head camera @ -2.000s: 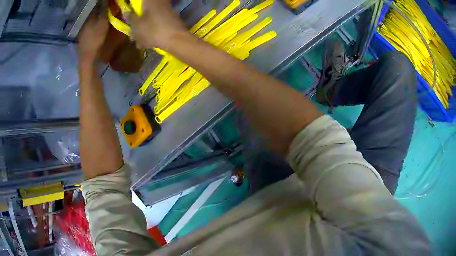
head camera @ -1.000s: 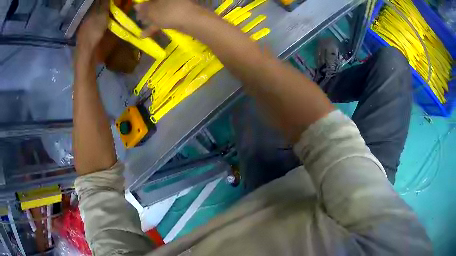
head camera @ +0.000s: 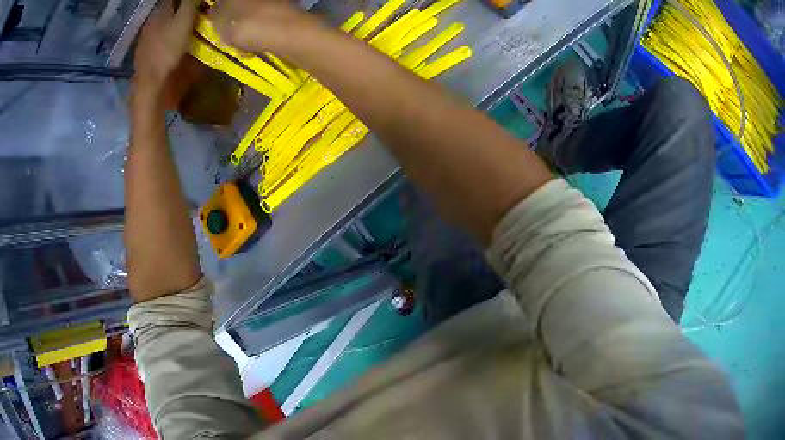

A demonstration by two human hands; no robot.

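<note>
Flat yellow strips [head camera: 318, 129] lie in a loose pile on the grey metal table [head camera: 534, 39]. My right hand [head camera: 250, 24] is at the top, over the orange-brown fixture [head camera: 209, 96], with yellow strips running out from under its fingers toward the pile. My left hand [head camera: 163, 39] is at the fixture's left side, close to my right hand; its fingertips are partly hidden at the top edge. Which strips the fingers grip is too blurred to tell. An orange-yellow button box [head camera: 231, 220] with a green button sits at the near left of the pile.
A blue bin [head camera: 753, 176] full of yellow strips stands at the right, beside my leg. Part of a second button box [head camera: 506, 4] shows at the top edge. A yellow block [head camera: 69, 344] and red material [head camera: 120, 391] are at lower left. A thin clear hose crosses the floor.
Strips under my right hand now stretch from the fixture toward the pile. Since the last frame my right hand has shifted slightly left and up. My left arm has moved little.
</note>
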